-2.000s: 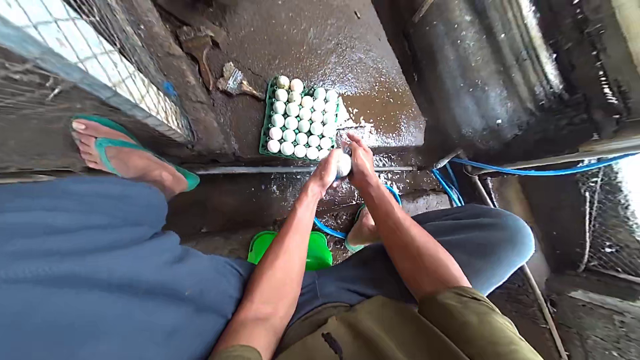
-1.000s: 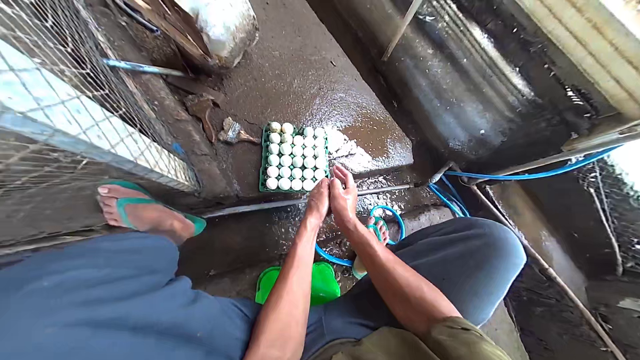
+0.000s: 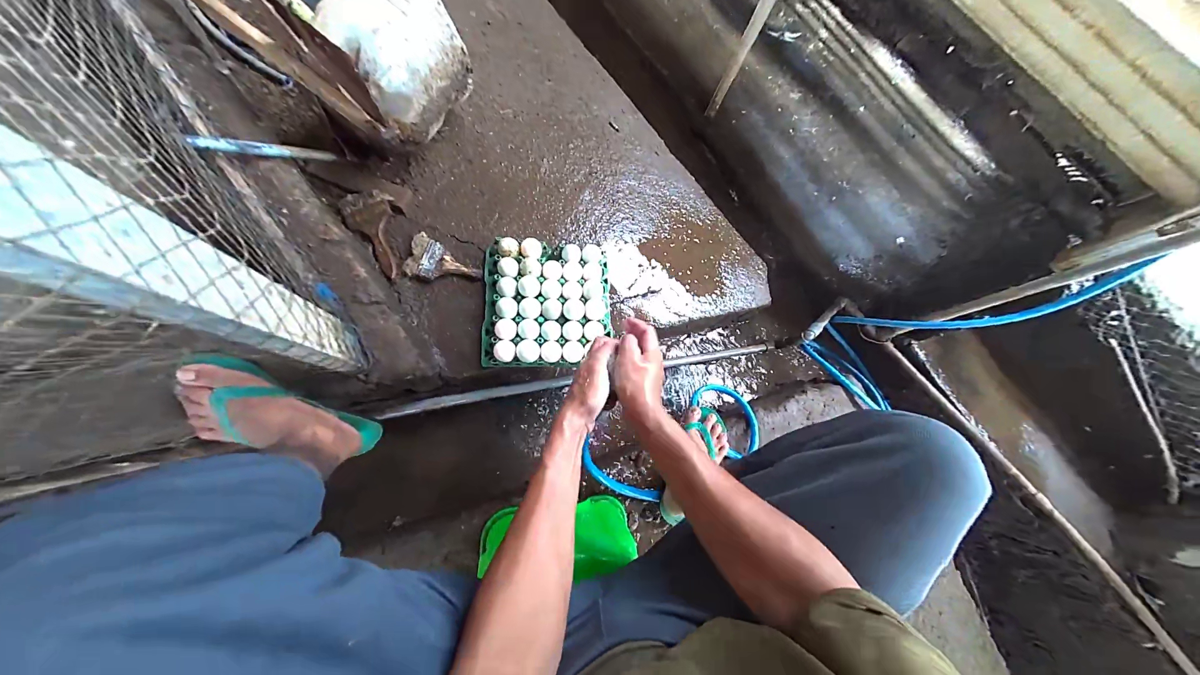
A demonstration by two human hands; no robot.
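Observation:
My left hand (image 3: 592, 377) and my right hand (image 3: 639, 367) are pressed together just past the lower right corner of the egg tray. Whatever may lie between the palms is hidden by the fingers. A green plastic egg tray (image 3: 488, 323) rests on the wet concrete, holding rows of white eggs (image 3: 551, 308). Two eggs at its upper left carry brownish stains, and one cell in the far row holds no egg. A metal pipe (image 3: 717, 355) runs behind and below the hands. A blue hose (image 3: 614, 485) curls on the ground beneath them.
A worn paint brush (image 3: 430, 260) lies left of the tray. Wire mesh (image 3: 112, 202) stands at the left, a corrugated wall (image 3: 881, 131) at the right. Below my forearms is a bright green plastic object (image 3: 603, 536). A whitish block (image 3: 398, 61) sits at the upper left.
Two seconds ago a white egg showed between my hands; now none is visible there. The hands have closed together. The view has shifted.

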